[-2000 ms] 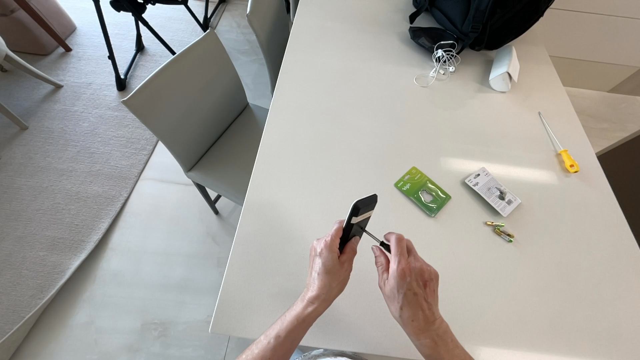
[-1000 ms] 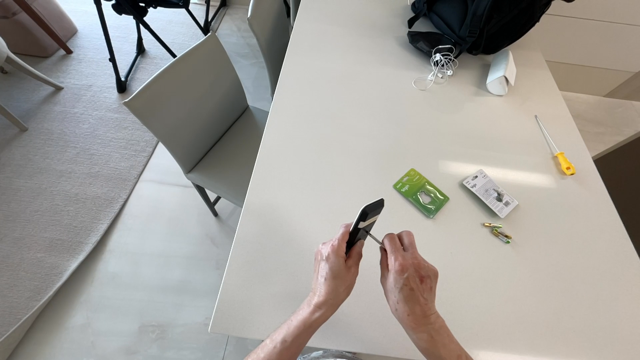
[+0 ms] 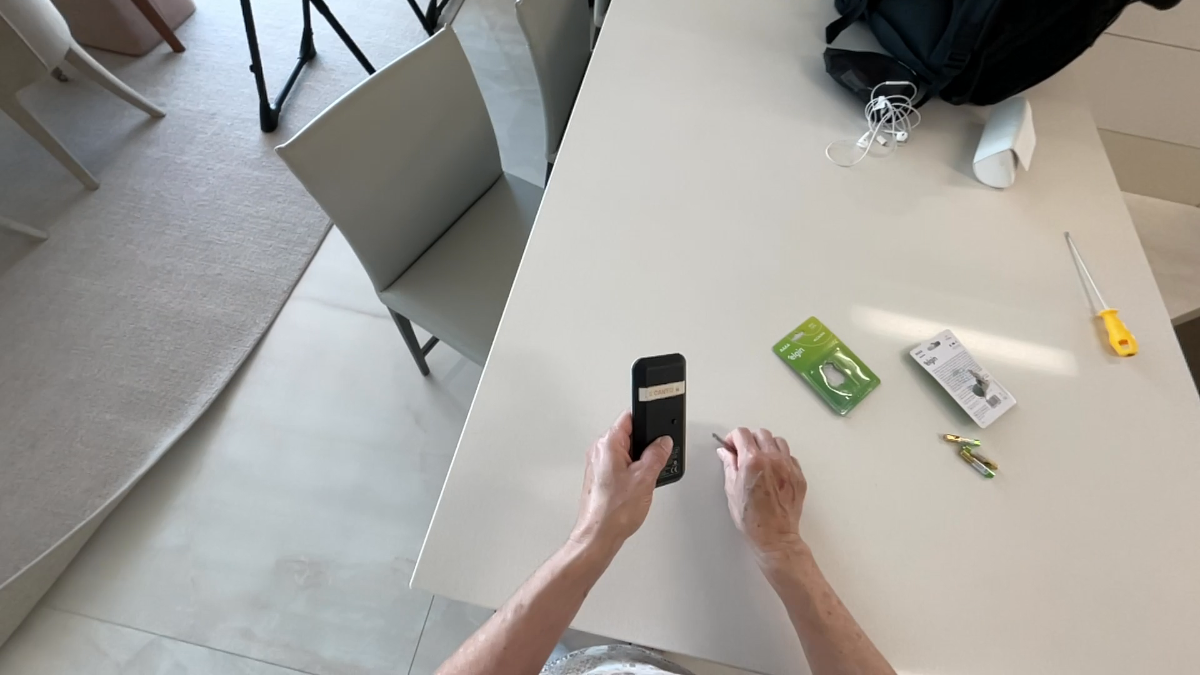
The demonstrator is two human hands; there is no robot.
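My left hand (image 3: 623,483) grips a black remote control (image 3: 660,417), its back turned up, with a pale label strip across it and a small dark hole below the strip. My thumb lies over its lower part. Just to the right, my right hand (image 3: 764,483) is closed around a small screwdriver (image 3: 720,440); only the metal tip shows, pointing left and apart from the remote, and the handle is hidden in the fingers. Several small batteries (image 3: 978,461) lie right of that hand, below a green blister card (image 3: 827,366) and a white printed card (image 3: 963,378).
A yellow-handled screwdriver (image 3: 1117,333) rests near the right edge of the white table (image 3: 712,225). At the back are a black backpack (image 3: 975,42), white wired earphones (image 3: 886,117) and a white case (image 3: 1004,143). A grey chair (image 3: 412,159) stands against the left edge.
The screwdriver tip has come away from the remote, and my right hand is now lower and apart from it. My left hand has turned the remote so its back faces up.
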